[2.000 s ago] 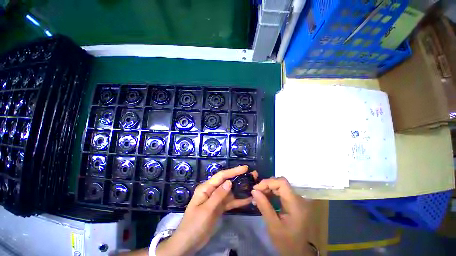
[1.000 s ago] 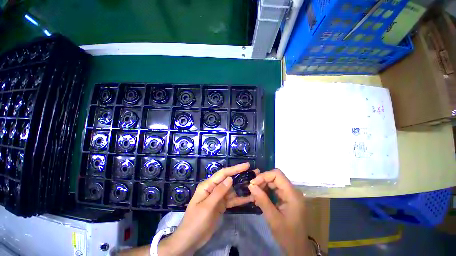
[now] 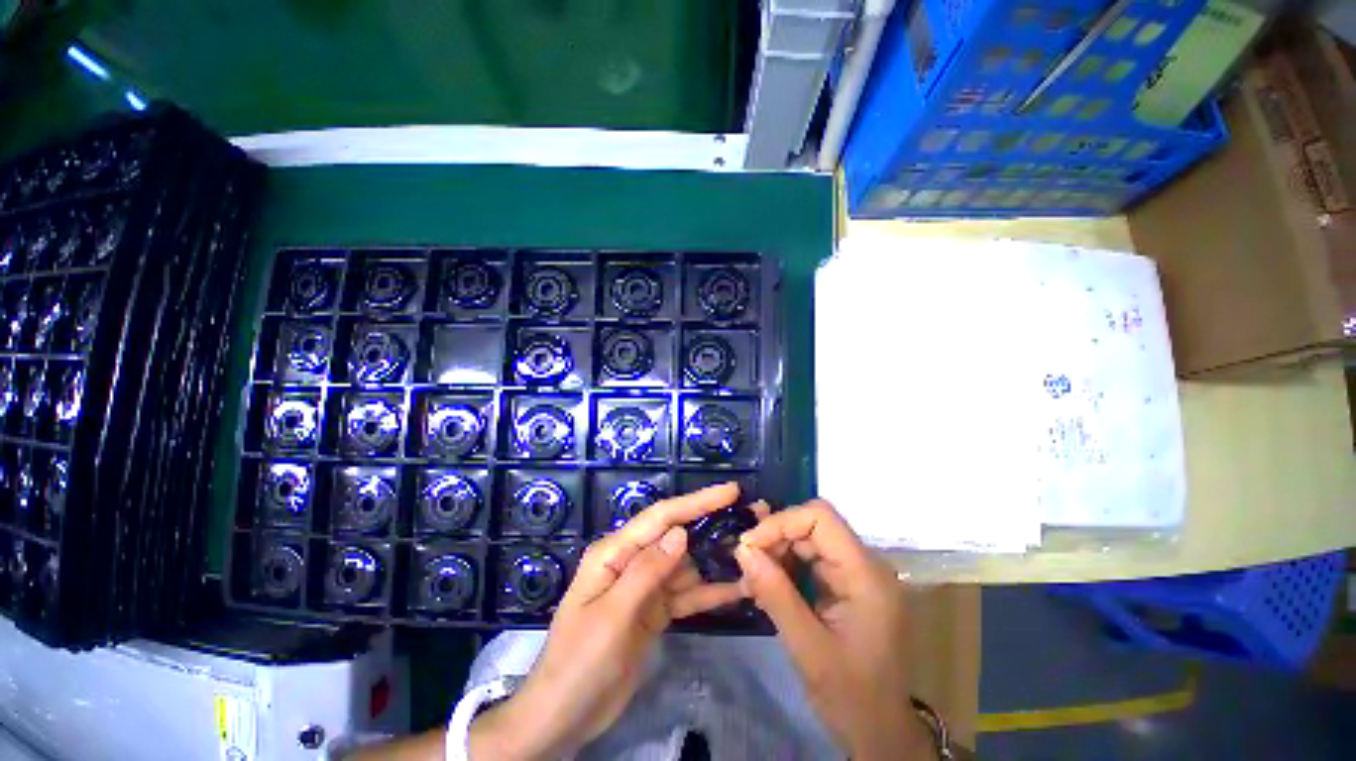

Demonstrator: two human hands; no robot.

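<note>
My left hand point(image 3: 632, 595) holds a round black part point(image 3: 718, 544) between thumb and fingers, above the lower right of the tray. My right hand point(image 3: 833, 595) has thumb and index fingertips pinched at the part's right edge; whether a thin piece is between them is too small to tell. The black blister tray point(image 3: 775, 357) lies flat below with round black parts in its pockets. One pocket point(image 3: 466, 357) in the second row is empty. My hands hide the tray's lower right pockets.
Stacked black trays point(image 3: 164, 387) stand at left, above a white-grey machine point(image 3: 320, 699). White sheets point(image 3: 952, 387) lie on the yellow side table point(image 3: 1264, 476) at right. A blue basket point(image 3: 1026, 134) and cardboard box point(image 3: 1242, 253) stand behind. A blue plastic item point(image 3: 1279, 610) is lower right.
The round part has tilted slightly in my left fingers. My right fingertips have shifted slightly left along its edge. The tray and its parts look unchanged.
</note>
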